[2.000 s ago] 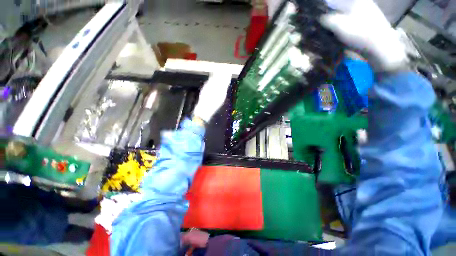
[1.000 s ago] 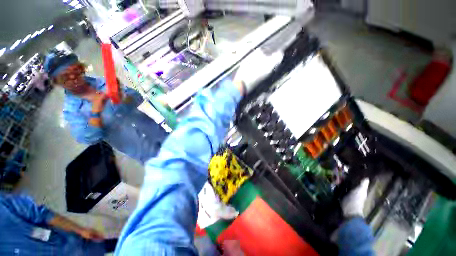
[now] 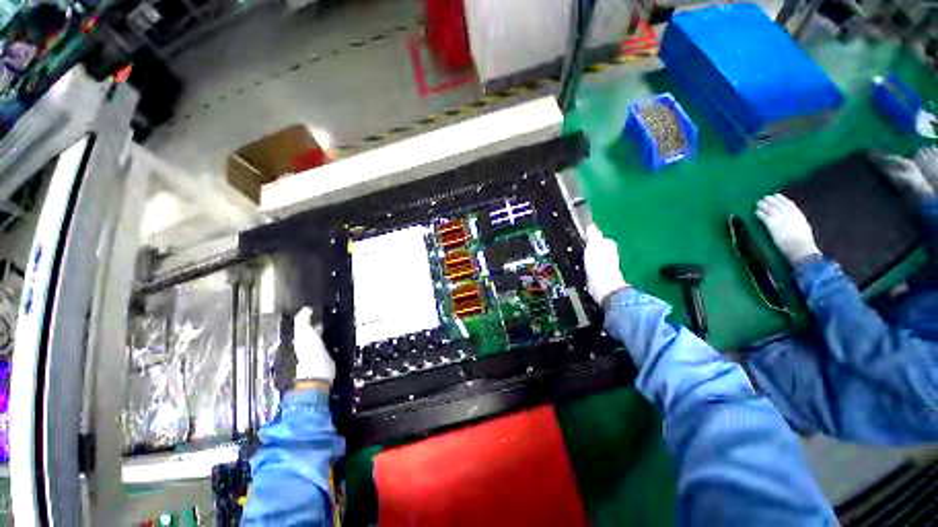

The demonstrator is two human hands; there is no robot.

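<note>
A black solder carrier lies flat in front of me, across the rails at the conveyor's end. A green circuit board sits in it, component side up, with a white block, orange-brown parts and black parts. My left hand, in a white glove, is at the carrier's left edge. My right hand, also in a white glove, is at its right edge. The fingertips of both hands are partly hidden against the frame. A red sheet lies on the green mat just below the carrier.
Another person's gloved hand rests by a black flat piece at the right. A black hand tool, a blue parts bin and a large blue box are on the green mat. A cardboard box stands behind the rail.
The carrier, earlier tilted up and then being moved with its component side showing, now lies flat between my hands. My view has swung back to the bench; my hands are at its two sides.
</note>
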